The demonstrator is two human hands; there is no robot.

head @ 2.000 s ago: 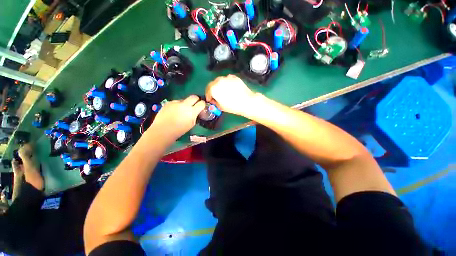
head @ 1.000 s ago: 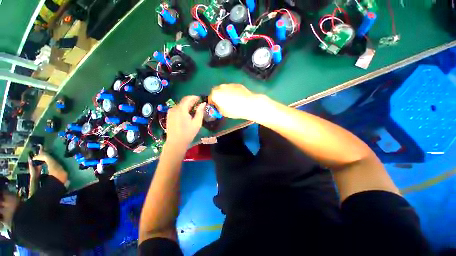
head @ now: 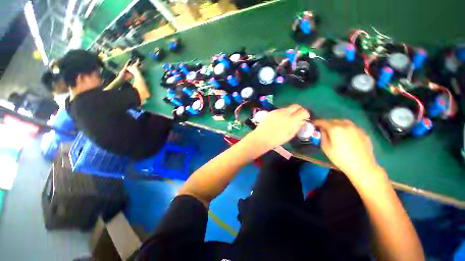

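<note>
A black speaker housing (head: 307, 145) with a silver disc and a short blue battery cell (head: 315, 137) sits at the bench's near edge. My left hand (head: 283, 125) has its fingers on the unit's left and upper side. My right hand (head: 344, 142) holds its right side, fingertips beside the blue cell. The fingers hide much of the housing. Partly assembled units (head: 266, 75), black with silver discs, blue cells and loose red wires, lie close beyond my left hand. More such units (head: 401, 118) lie beyond my right hand.
The green bench (head: 352, 130) has a pale rim along its near side. A pinkish flat patch (head: 282, 152) lies at that edge. Another person (head: 112, 112) in black works further left along the bench. Blue crates (head: 99, 155) and dark stacked boxes (head: 76, 191) stand on the floor at left.
The view has swung left and up, so the other person and the crates now show and the bench things sit further right. Both hands stay on the unit.
</note>
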